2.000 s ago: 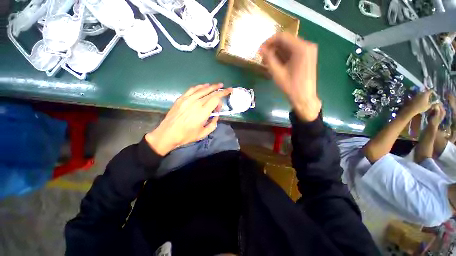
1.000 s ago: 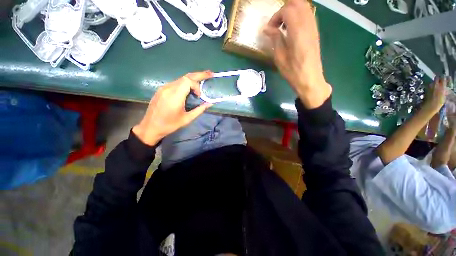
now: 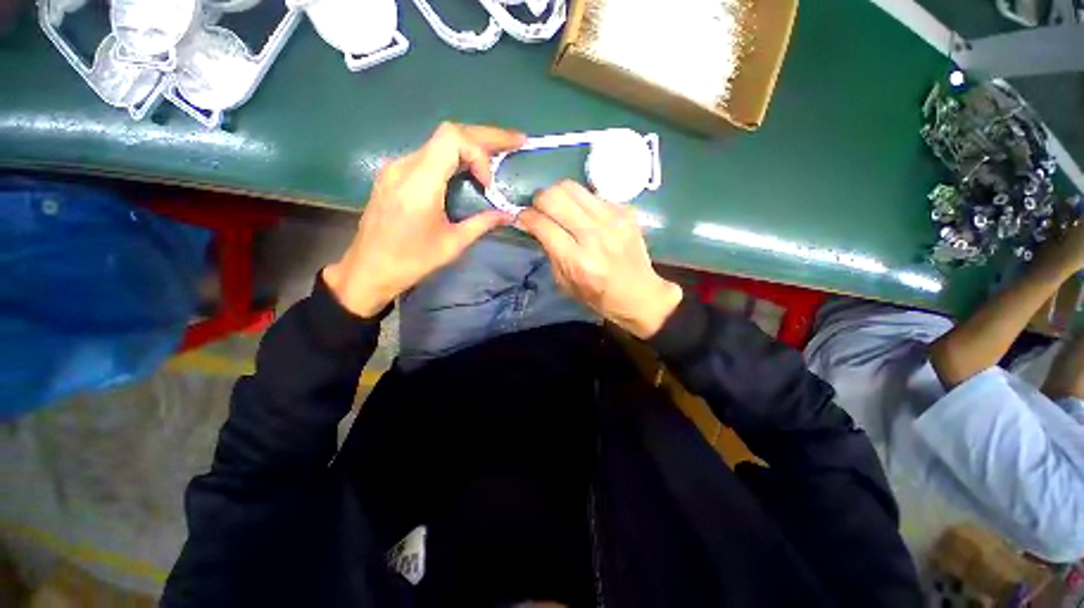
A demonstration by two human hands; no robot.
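A white looped plastic housing point(image 3: 621, 165) lies level near the bench edge, its round disc to the right and its open loop to the left. My left hand point(image 3: 418, 214) grips the left end of the loop between thumb and fingers. My right hand point(image 3: 594, 252) has its fingertips pinched at the lower side of the loop, close to my left thumb. Whether a thin pin is in these fingertips cannot be seen. An open cardboard box of pins point(image 3: 668, 48), packed with fine whitish sticks, stands on the bench behind the housing.
A pile of white housings point(image 3: 214, 74) lies at the upper left of the green bench point(image 3: 297, 143). A heap of shiny metal parts point(image 3: 989, 170) lies at the right, near another worker's arm point(image 3: 1010, 311). Blue fabric point(image 3: 95, 297) is at the left. A grey bar is at the upper right.
My right hand has come down from the box of pins to the housing's loop. My left hand still holds the loop. The view has shifted, so bench items appear higher and the box farther right.
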